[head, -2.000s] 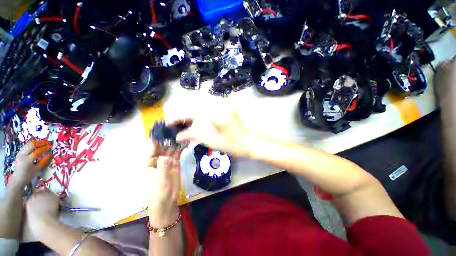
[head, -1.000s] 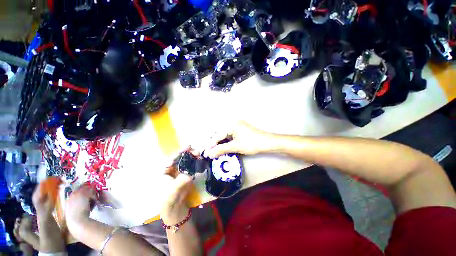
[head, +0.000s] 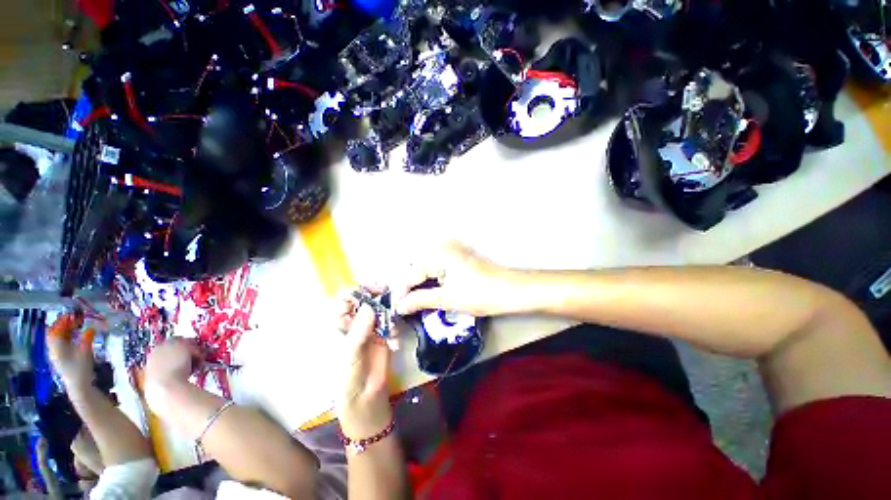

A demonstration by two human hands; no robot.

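My left hand (head: 364, 337) holds a small dark camera module (head: 371, 304) between thumb and fingers, just above the bench at its front. My right hand (head: 454, 283) reaches in from the right, fingertips at the module's right side; whether they grip the module or a wire cannot be told. A black camera housing (head: 447, 353) with a white notched disc stands at the bench's front edge, right of the module and partly under my right hand. A thin wire shows at its lower side.
Clustered camera modules (head: 435, 93) lie beyond my hands. A black housing (head: 542, 103) and part-built units (head: 699, 146) stand at right. Waiting housings (head: 230, 161) and loose red leads (head: 223, 312) are at left. Another person's hands (head: 168, 363) work at far left. Yellow-orange tape (head: 324, 249) crosses the bench.
The module in my left hand has come from left of the housing to close beside it. My right hand has moved down over the housing's top edge. The view has shifted.
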